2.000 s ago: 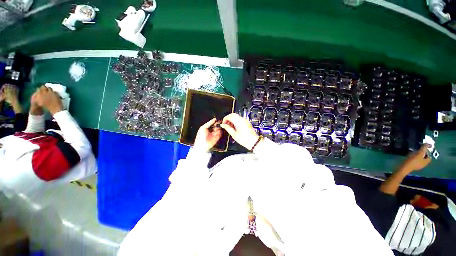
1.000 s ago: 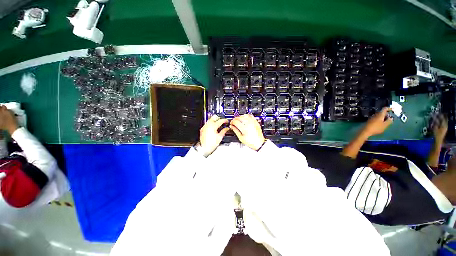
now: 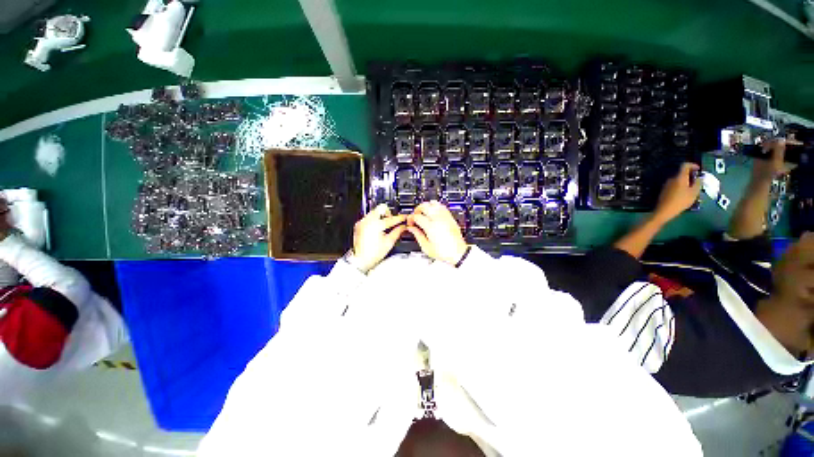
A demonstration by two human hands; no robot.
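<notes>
A large black blister tray (image 3: 485, 161) lies in front of me, with rows of small dark modules (image 3: 481, 182) in its pockets. My left hand (image 3: 377, 236) and my right hand (image 3: 439, 232) meet at the tray's front-left corner. Their thumbs and index fingers are bent together, fingertips almost touching. They cover the corner pocket, and any small part between the fingertips is too small and hidden to make out. The open cardboard box (image 3: 316, 203), dark inside with a tan rim, stands just left of my left hand.
A heap of wired modules (image 3: 192, 196) and white thin wires (image 3: 287, 125) lie left. A narrower tray (image 3: 638, 134) is right, beside a neighbour's hands and a bench machine (image 3: 757, 105). White housings (image 3: 163, 36) stand on the shelf. A blue bin (image 3: 201, 330) is below the bench edge.
My hands moved from over the cardboard box to the large tray's front-left corner; over the last second they hardly moved. The right neighbour's farther hand moved up to the bench machine.
</notes>
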